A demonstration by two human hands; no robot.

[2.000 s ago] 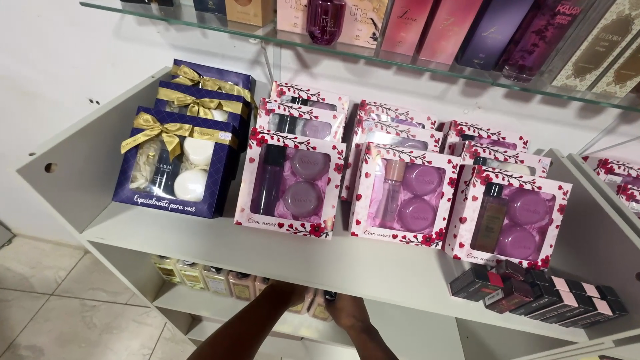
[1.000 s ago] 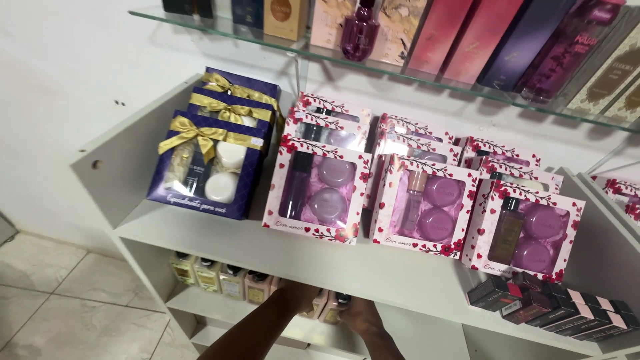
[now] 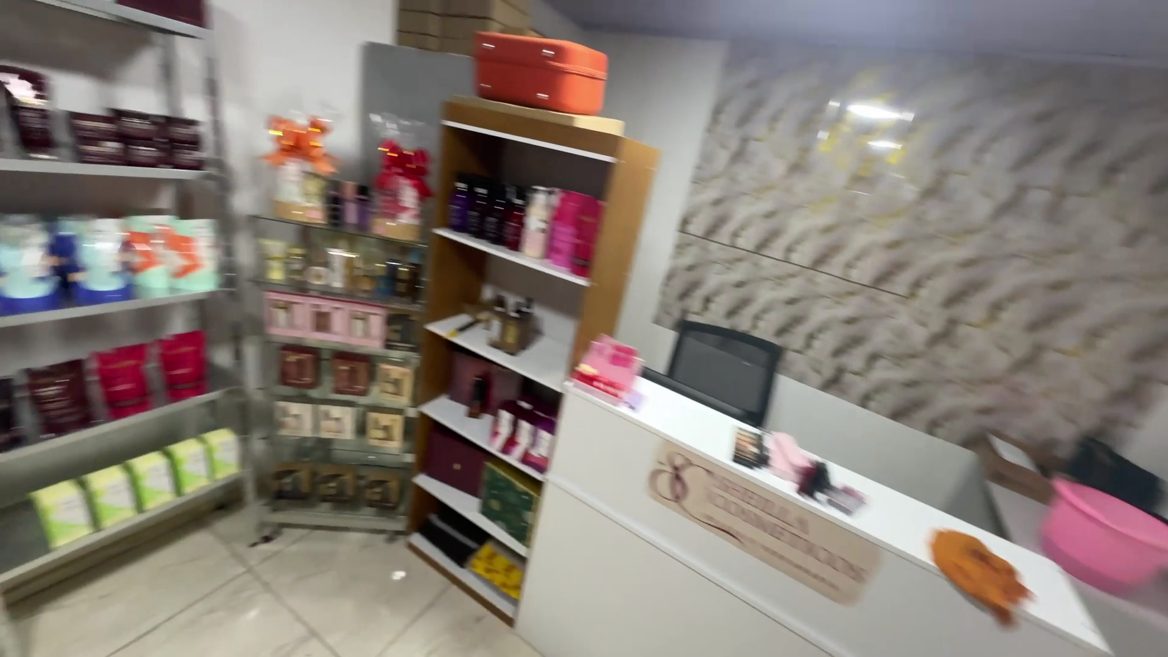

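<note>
Neither my left hand nor my right hand shows in the head view at this moment, so what they hold cannot be seen. Across the lower right stands a white counter (image 3: 584, 520) with a sign bearing writing. On its top lie an orange cloth (image 3: 978, 570), a small group of cosmetic items (image 3: 803, 470) and a pink and red box (image 3: 609, 367). Left of the counter, a wooden bookcase (image 3: 630, 182) holds bottles and boxes, and an orange case (image 3: 540, 73) rests on top. The picture is blurred.
Metal shelves (image 3: 119, 427) with pouches and green boxes stand at the left. A glass rack (image 3: 342, 522) of boxed products is beside the bookcase. Behind the counter are a black chair (image 3: 725, 370) and a pink basin (image 3: 1104, 538). Tiled floor (image 3: 338, 593) lies in front.
The view has swung away from the gift-box shelf to the counter and other shelves. Both hands, earlier at the bottles on the lower shelf, are out of sight.
</note>
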